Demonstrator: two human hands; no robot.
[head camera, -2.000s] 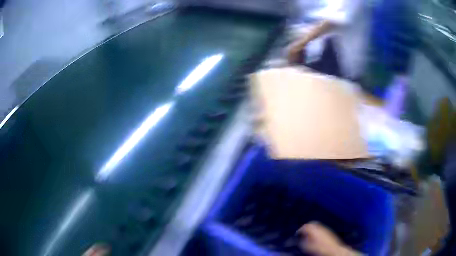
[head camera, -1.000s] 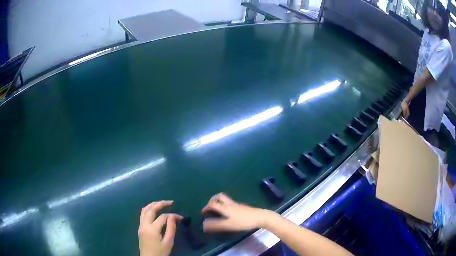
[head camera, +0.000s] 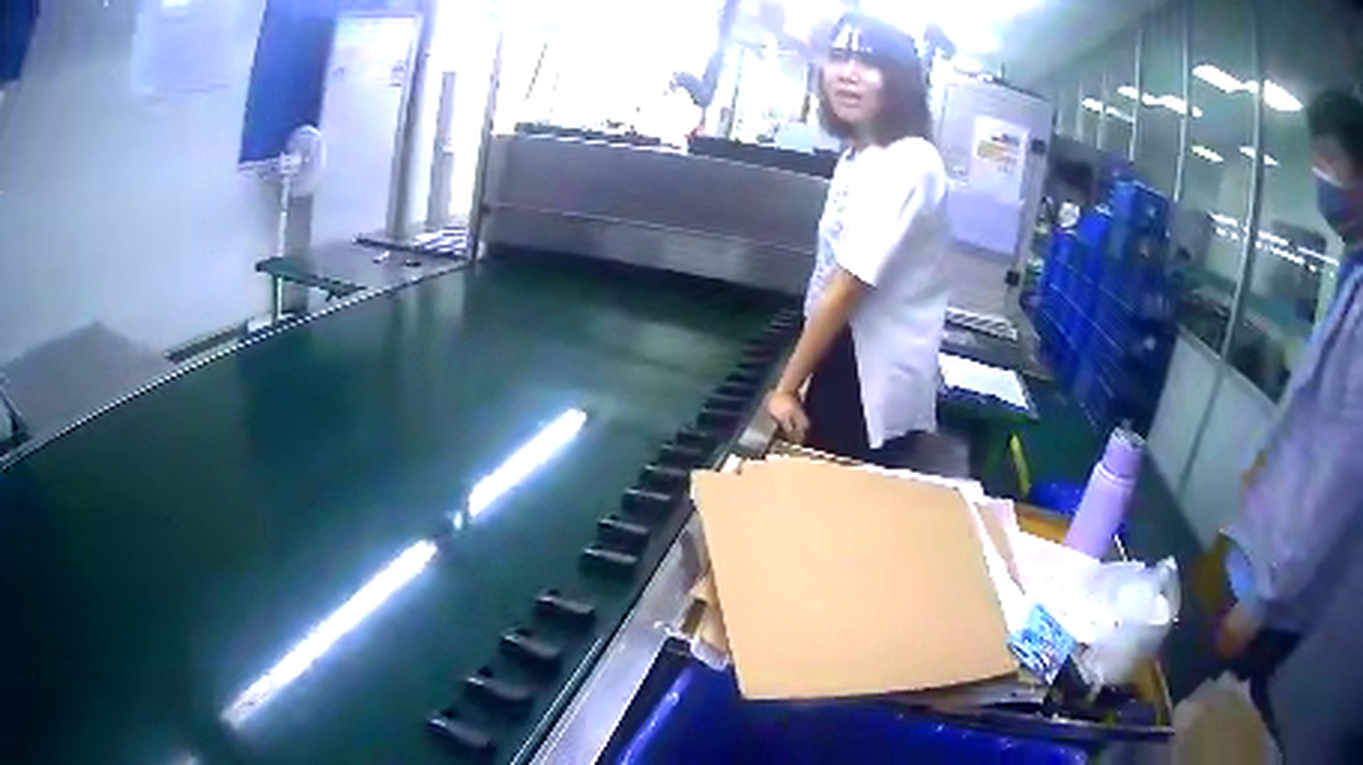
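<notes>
Neither of my hands shows in the head view now. Black moulded parts (head camera: 531, 647) lie in a spaced row along the right edge of the dark green conveyor belt (head camera: 239, 553). The row runs from the bottom of the view to the far end of the belt. The bright silver side rail (head camera: 606, 695) runs beside the row. The blue crate (head camera: 837, 735) is cut off by the bottom edge, and its contents are hidden. A flat tan cardboard sheet (head camera: 855, 580) lies above the crate's far side.
A person in a white top (head camera: 892, 284) stands by the rail, and another person (head camera: 1315, 434) stands at the right. A lilac bottle (head camera: 1102, 501), a crumpled white bag (head camera: 1129, 620) and a light blue packet (head camera: 1043, 643) sit beside the cardboard. Blue crates (head camera: 1099, 299) are stacked behind.
The view has swung up and to the right. Both hands, seen at the belt edge around a black part one second ago, are out of the picture. The second person has come into view.
</notes>
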